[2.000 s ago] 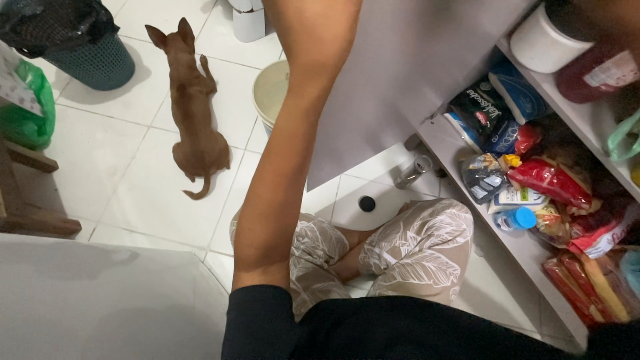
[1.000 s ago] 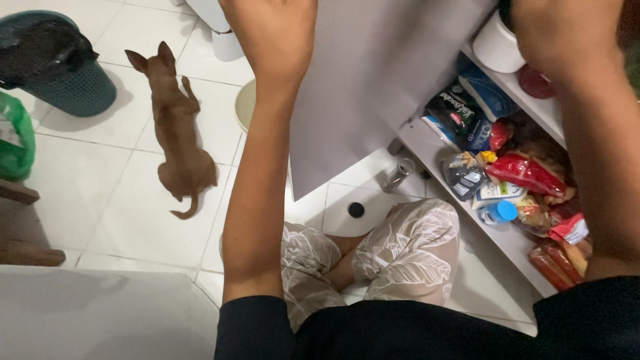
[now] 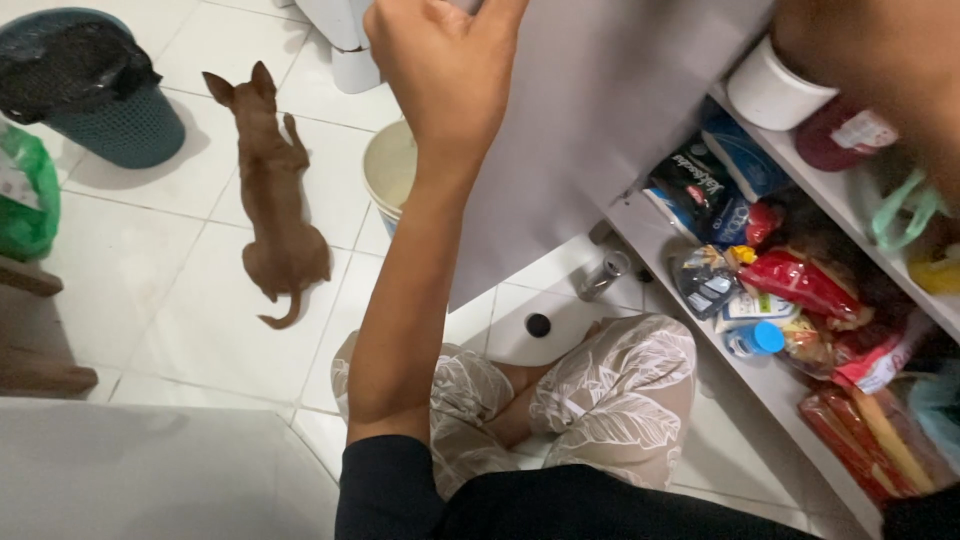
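Observation:
My left hand (image 3: 457, 71) is raised at the top middle in front of the grey cabinet door (image 3: 570, 127); its fingertips are cut off by the frame edge, so any hold is hidden. Close to the camera at the top right, my right hand (image 3: 885, 60) is blurred and only partly seen, over the upper shelf. Beside it stand a white tub (image 3: 780, 90) and a jar with dark red contents (image 3: 840, 139). On the lower shelf lie a red food packet (image 3: 802, 281), a black packet (image 3: 690, 176) and a blue-capped container (image 3: 761, 339).
A brown dog (image 3: 277, 187) lies on the tiles. Nearby are a bucket (image 3: 390, 165), a lined waste basket (image 3: 120, 120) and a green bag (image 3: 37, 202). On the floor before my crossed legs are a clear glass container (image 3: 604, 276) and a black lid (image 3: 538, 325).
My right forearm came into view at the right one second ago; now a blurred part of that arm or hand covers the top right corner. My left arm remains raised.

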